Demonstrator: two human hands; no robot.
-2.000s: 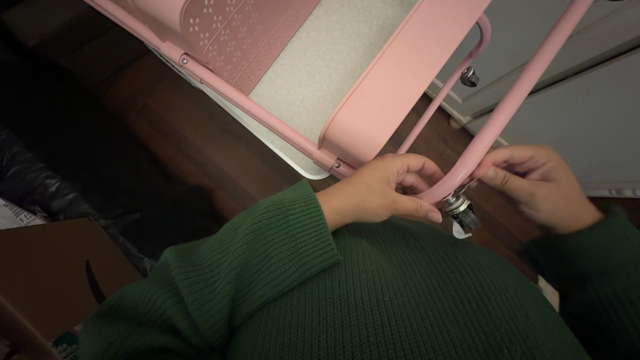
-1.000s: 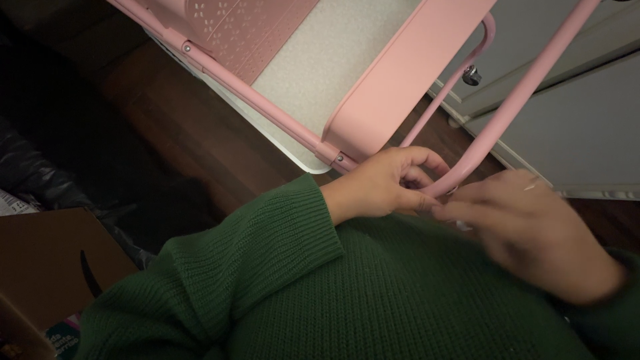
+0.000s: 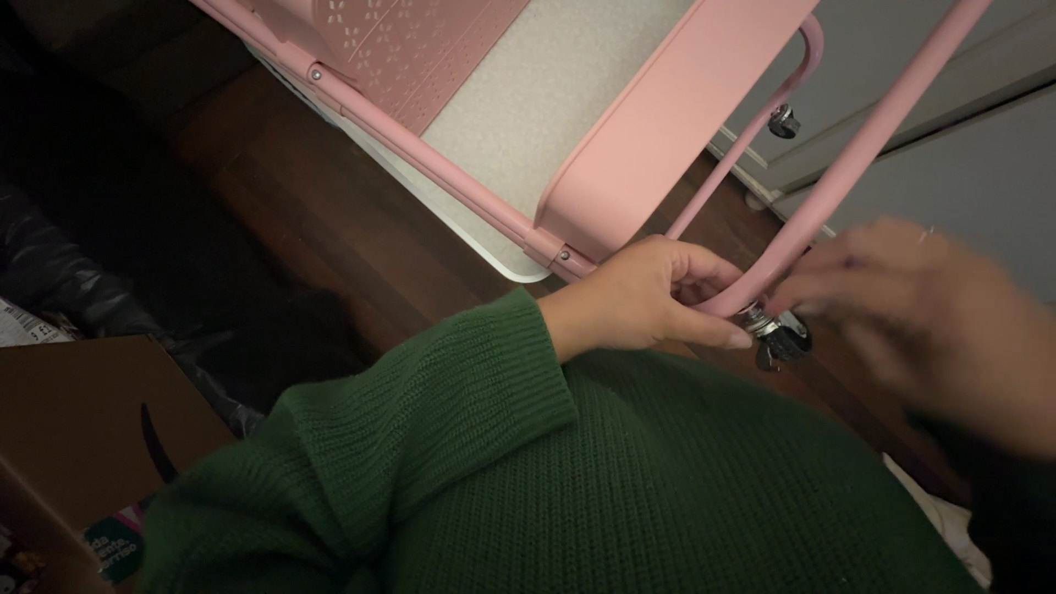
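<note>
A pink metal cart frame [image 3: 858, 165] with a pink tray [image 3: 660, 132] lies tipped over in front of me. My left hand [image 3: 643, 297] is closed around the bent corner of its tube. At that corner sits a black and metal caster wheel [image 3: 784, 337], close to my left thumb. My right hand [image 3: 924, 305] is blurred and lies just right of the caster, its fingertips near the stem; whether they grip anything cannot be told. Another caster [image 3: 784, 121] is on the farther bent tube.
Under the cart is a pale, white-edged surface [image 3: 528, 268] above the dark wood floor [image 3: 396, 272]. Grey cabinet fronts [image 3: 973, 165] stand at the right. A cardboard box [image 3: 99, 412] and black plastic [image 3: 49, 239] are at the left.
My right hand, pinching at the caster two seconds ago, has shifted and blurred with motion. My left hand keeps its hold on the tube.
</note>
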